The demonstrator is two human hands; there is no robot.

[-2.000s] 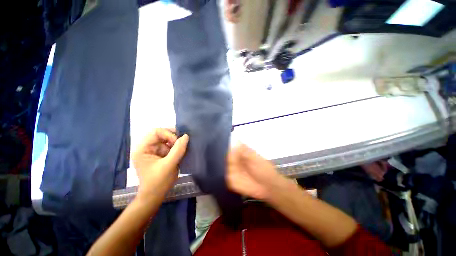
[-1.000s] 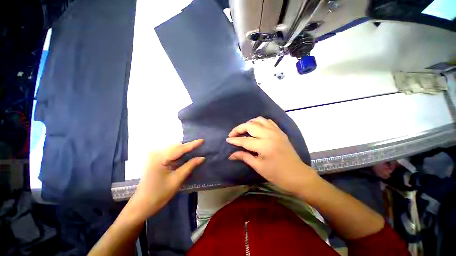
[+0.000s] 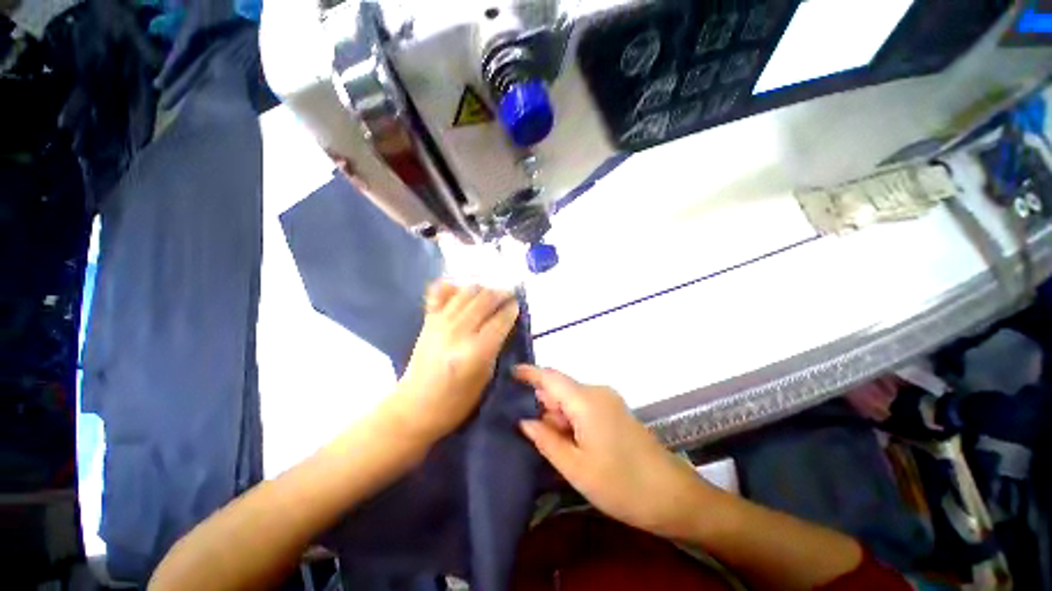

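A dark cut panel (image 3: 358, 260) lies under the head of the white industrial sewing machine (image 3: 306, 69) and runs back over the table's front edge. My left hand (image 3: 461, 346) lies on the panel just in front of the brightly lit needle area (image 3: 479, 260), fingers together, pressing the cloth. My right hand (image 3: 583, 439) is nearer me at the panel's right edge, thumb and forefinger at the cloth. The needle tip and presser foot are hard to make out in the glare.
A stack of cut pieces (image 3: 179, 312) lies at left. A black keypad with a white screen (image 3: 831, 40) is on the machine. A cream label (image 3: 877, 199), blue-handled snips (image 3: 1013, 162) and a ruled front edge (image 3: 784, 404) are at right. Dark cloth hangs below.
The panel has been turned and brought under the machine head. My left hand has moved forward to the needle area; my right hand has moved back towards me. The view has shifted closer to the machine.
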